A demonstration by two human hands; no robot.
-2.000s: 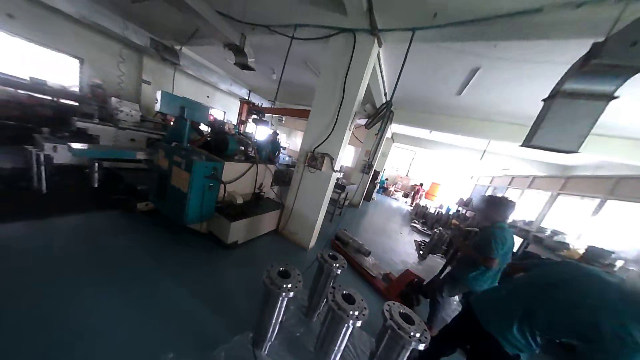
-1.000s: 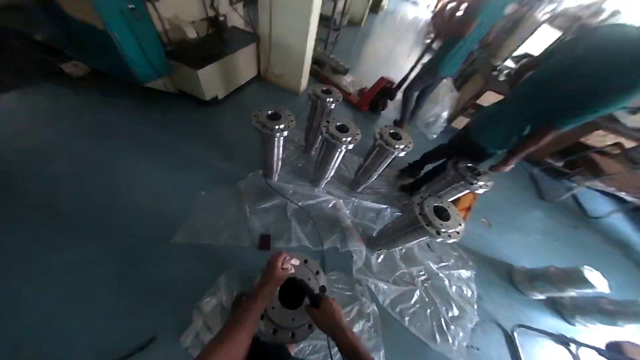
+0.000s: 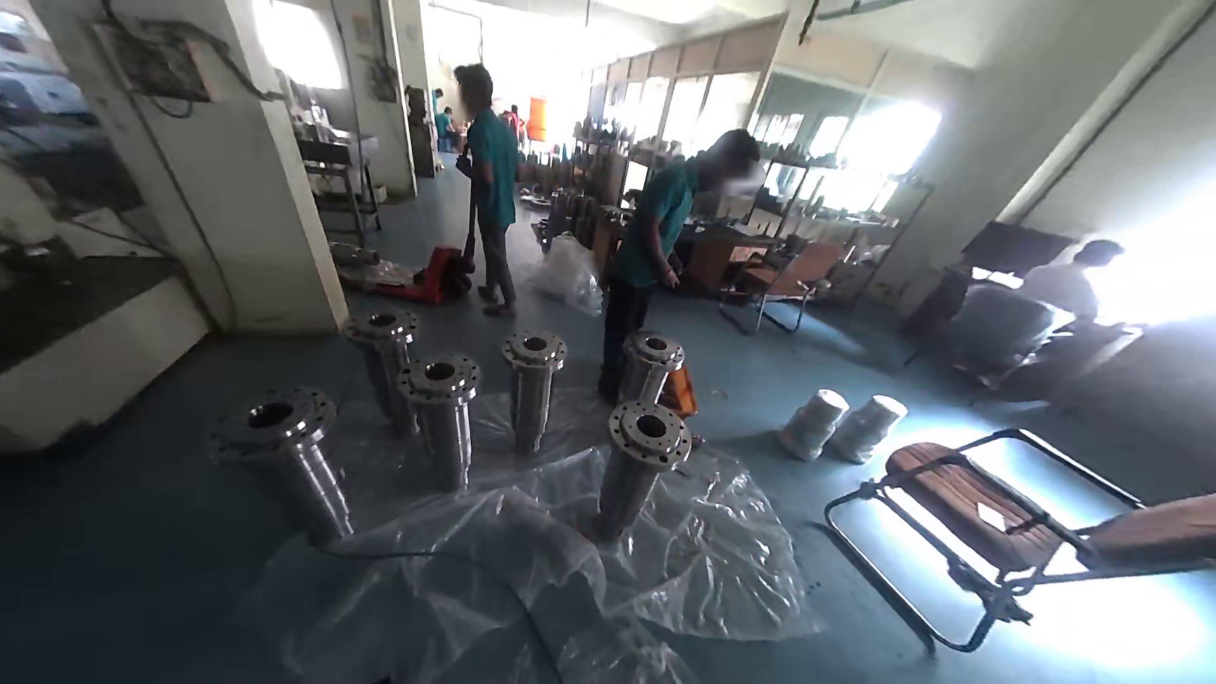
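Observation:
Neither my left hand nor my right hand shows in the head view now. Several flanged metal cylinders stand upright on the floor, each with a round bore and a ring of bolt holes on top. One flanged cylinder point(image 3: 328, 494) stands at the left and another point(image 3: 629, 484) at the centre right, partly on clear plastic sheeting point(image 3: 712, 560). Behind them is one more flanged cylinder point(image 3: 532, 408). A dark cable point(image 3: 475, 562) runs over the sheeting toward the bottom edge.
A co-worker point(image 3: 660, 223) stands behind the cylinders, near an orange object point(image 3: 680, 391). Another person point(image 3: 494, 166) stands at a red pallet jack point(image 3: 442, 275). Two wrapped pieces point(image 3: 814, 425) and a tubular-frame chair point(image 3: 978, 503) are at the right; a pillar point(image 3: 256, 190) rises at the left.
The view has swung up and to the right. Both my hands, at a flanged part one second ago, are out of view. The nearer co-worker, bent over then, is more upright.

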